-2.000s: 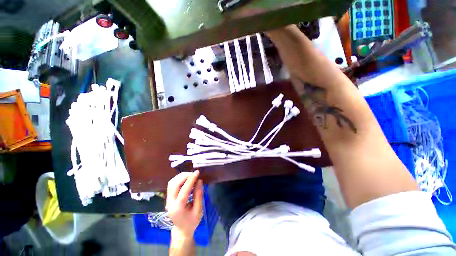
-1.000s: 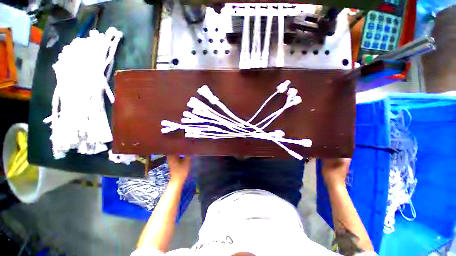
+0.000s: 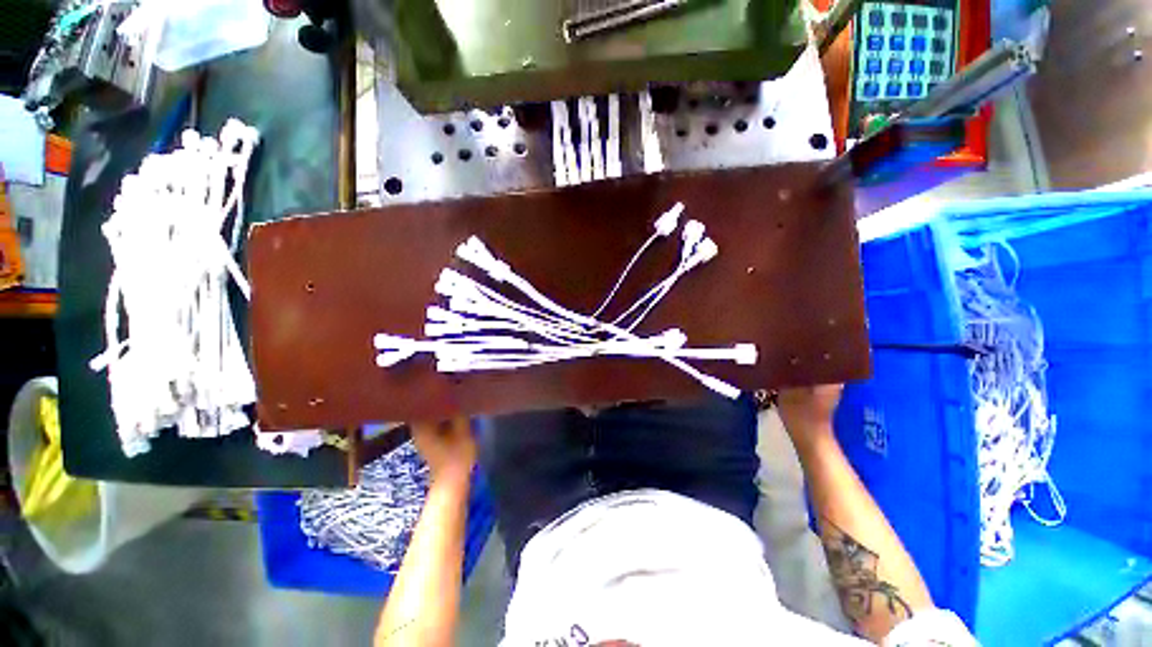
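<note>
Several white cable leads (image 3: 556,331) lie crossed in a loose fan on the reddish-brown work board (image 3: 341,284). More white leads (image 3: 589,139) stand parallel in the fixture under the green press head (image 3: 594,57). My left hand (image 3: 445,437) is at the board's near edge, left of my lap, its fingers hidden beneath the board. My right hand (image 3: 809,402) is at the near edge on the right, its fingers also hidden by the board. What either hand holds cannot be seen.
A thick white cable bundle (image 3: 177,291) lies on the dark bench (image 3: 82,423) at left. Blue bins with white leads stand at right (image 3: 935,379) and below left (image 3: 284,569). A control panel (image 3: 903,53) and metal bars (image 3: 979,89) are at upper right. A white bucket (image 3: 89,512) stands at left.
My right arm has come back from under the press head to the board's near edge. My left hand has moved under that edge. Since one second ago the green head has come down into view over the fixture.
</note>
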